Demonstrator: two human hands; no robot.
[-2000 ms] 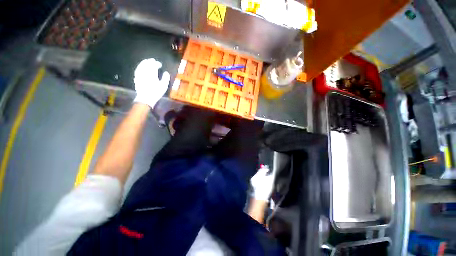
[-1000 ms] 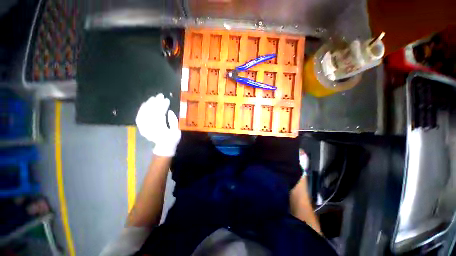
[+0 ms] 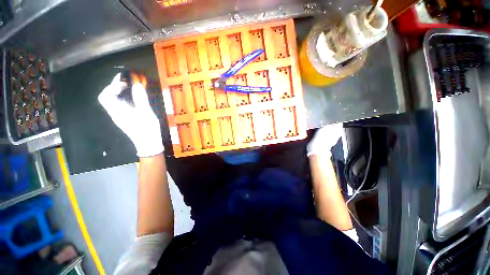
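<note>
My left hand [image 3: 131, 110], in a white glove, is over the dark mat left of the orange board. Its thumb and fingers are around a dark coil with orange windings [image 3: 134, 80], slightly blurred. The orange board [image 3: 231, 110] has rows of slots with small holes and no coils in them. Blue-handled cutters [image 3: 236, 75] lie spread in a V on it. My right hand [image 3: 324, 140], also in a white glove, is at the bench's front edge beside the board's lower right corner; its fingers are too unclear to read.
A bottle with a whitish spouted top [image 3: 352, 37] and amber lower part stands right of the board. A steel tray of coils [image 3: 32, 96] is at far left. A right steel tray [image 3: 462, 145] holds black parts at its top. A red bin [image 3: 411, 19] is behind it.
My left hand has moved from the mat's front edge to the coil beside the board and taken hold of it. My right hand has come up to the bench edge. The view has shifted.
</note>
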